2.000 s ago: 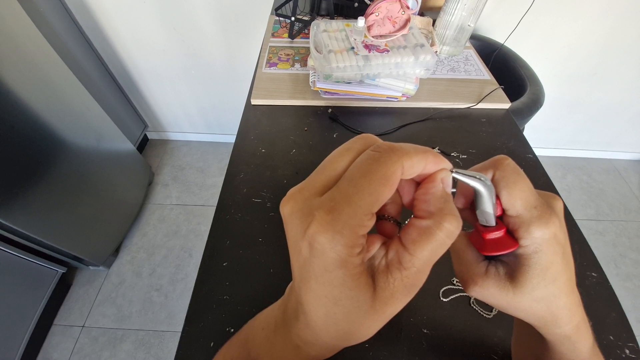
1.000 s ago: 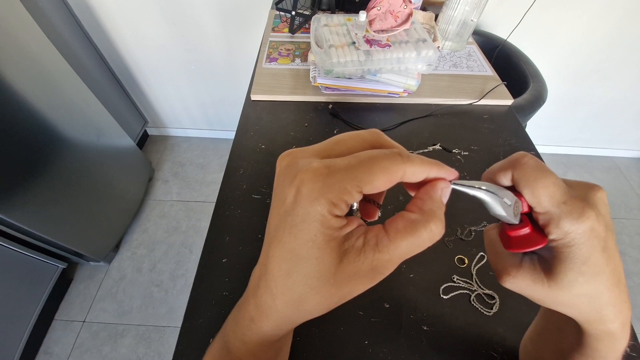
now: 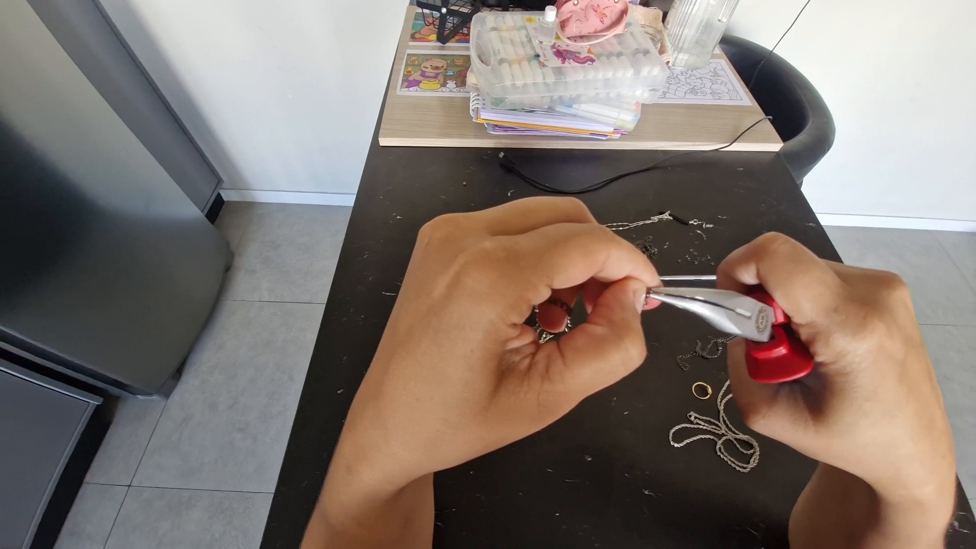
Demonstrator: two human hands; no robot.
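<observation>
My right hand (image 3: pixel 831 351) grips red-handled needle-nose pliers (image 3: pixel 724 309), their silver jaws pointing left to the fingertips of my left hand (image 3: pixel 526 328). Thumb and index finger of my left hand pinch something tiny at the plier tips; what it is cannot be told. A thin metal rod (image 3: pixel 686 279) shows just above the jaws, its ends hidden. Part of a dark chain (image 3: pixel 555 316) shows within the curl of my left fingers. Below the pliers lie a gold ring (image 3: pixel 701 390), a silver rope chain (image 3: pixel 717 435) and a dark chain piece (image 3: pixel 705 351).
On the black table (image 3: pixel 518 488), another silver chain (image 3: pixel 640 223) and small dark links (image 3: pixel 648 248) lie beyond my hands. A black cable (image 3: pixel 602 183) crosses the far part. Behind stand a clear marker case (image 3: pixel 564 72) on notebooks (image 3: pixel 549 126), a ribbed glass vessel (image 3: pixel 698 30) and a chair (image 3: pixel 808 114).
The pliers have turned from angled down to nearly level, and my right hand has moved right, away from my left. The ring and the silver rope chain have come more into view.
</observation>
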